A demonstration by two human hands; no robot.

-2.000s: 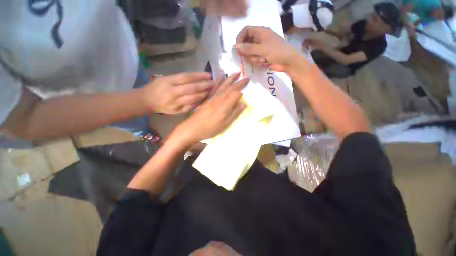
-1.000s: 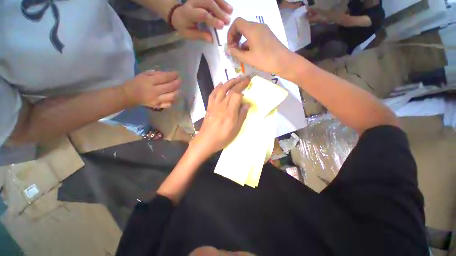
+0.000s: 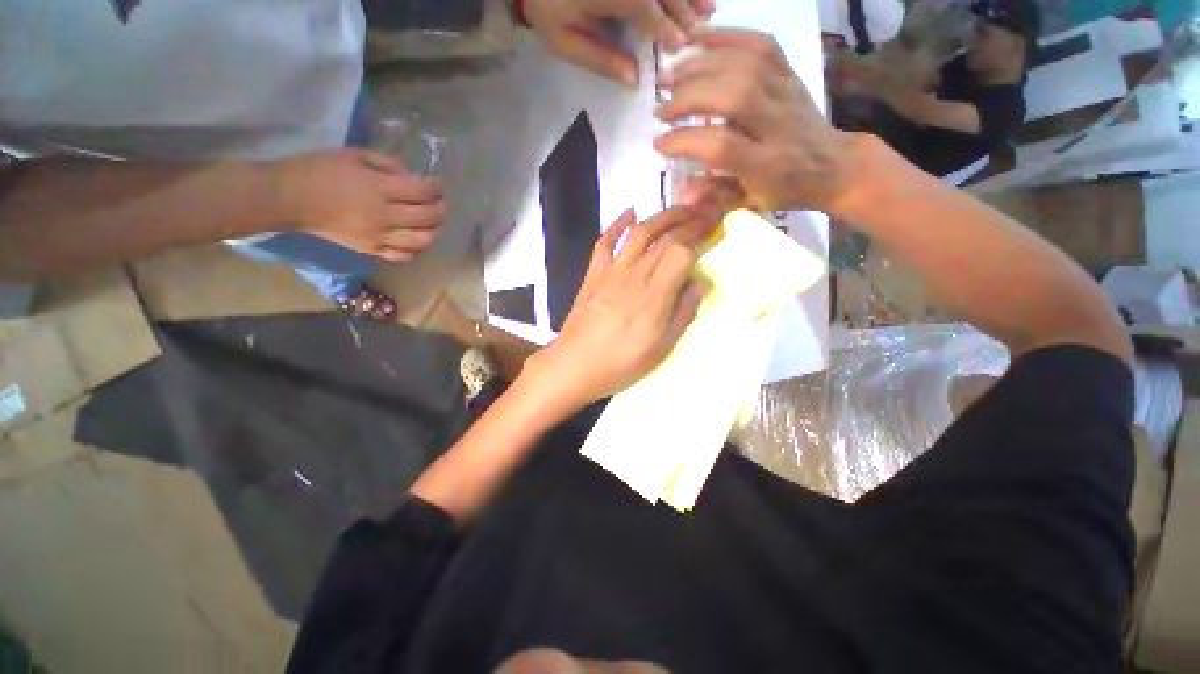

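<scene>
A white printed carton [image 3: 799, 345] stands in front of me, its side with black shapes facing left. My left hand [image 3: 629, 300] lies at the carton edge and holds a folded pale-yellow sticker sheet [image 3: 698, 375], which hangs down towards my lap. My right hand [image 3: 753, 121] is just above it, fingers bent and fingertips on the carton's upper edge. A thin clear piece may be under those fingertips, but it is too small and blurred to tell. Part of the carton's top is hidden by my hands.
Another person's hand [image 3: 612, 29] touches the carton beside my right hand; their other hand [image 3: 375, 204] is at the left. Stretch-wrapped goods [image 3: 869, 408] are at my right. A dark grey sheet [image 3: 309, 435] and flattened cardboard [image 3: 132, 553] cover the floor. Another person [image 3: 967, 99] sits back right.
The carton shows further right, with more of its black-printed side visible. My right hand has come down close to my left. The other person's upper hand is now against my right fingertips.
</scene>
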